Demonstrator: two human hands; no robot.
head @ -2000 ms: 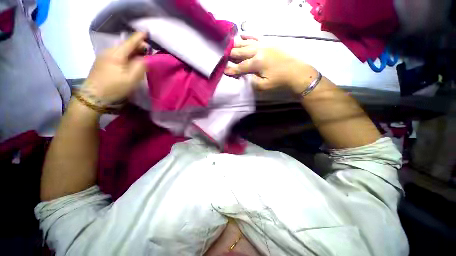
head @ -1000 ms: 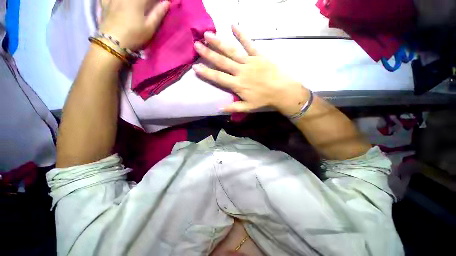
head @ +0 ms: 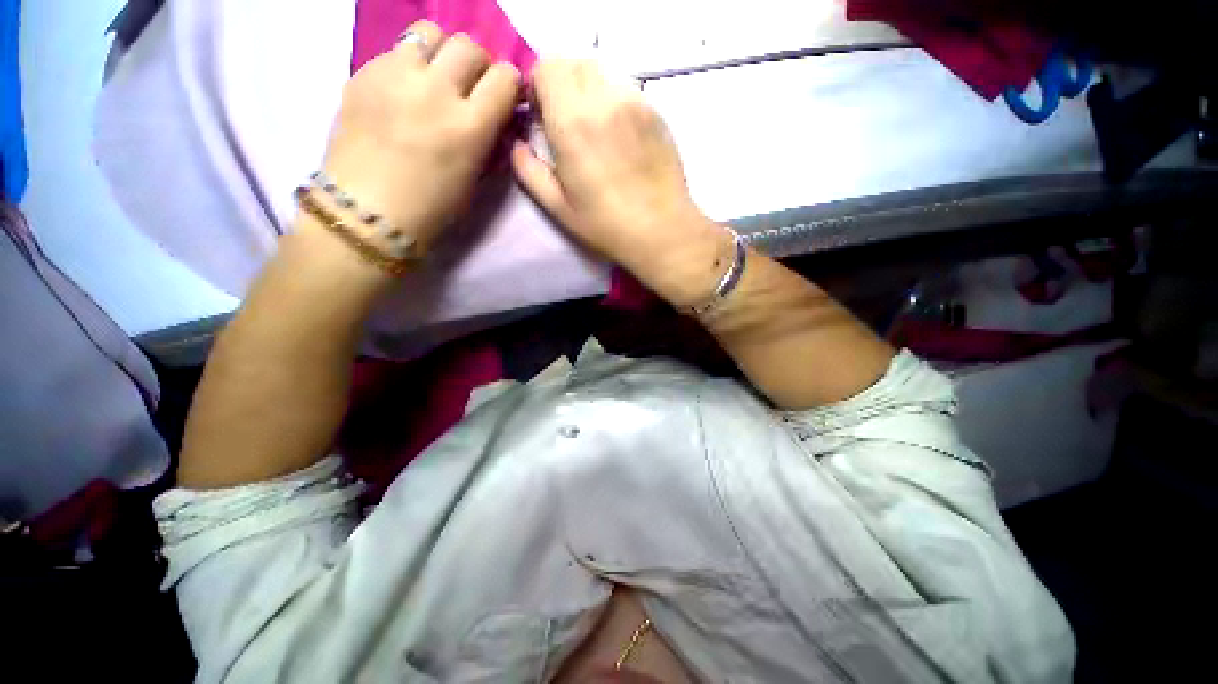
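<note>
The large garment panel [head: 200, 160] lies pale side up on the white table and hangs over its front edge. A magenta piece [head: 381, 30] lies on it at the top. My left hand [head: 428, 120] has curled fingers on the magenta piece, with fingertips pinching its right edge. My right hand [head: 601, 154] meets it there, thumb and fingers closed at the same edge. The hands touch or nearly touch. The fingertips and what lies between them are mostly hidden.
A deep red-magenta stack [head: 955, 40] lies at the top right, with blue scissor handles [head: 1049, 91] beside it. A black angular object [head: 1135, 127] is further right. A pale cloth bundle [head: 67, 361] hangs at left. A blue strip [head: 11, 120] is at the far left.
The cloth, first lifted and blurred, was laid on the table. Since then my left hand has moved right and down, and my right hand has moved left and up, from lying flat to closed at the magenta edge.
</note>
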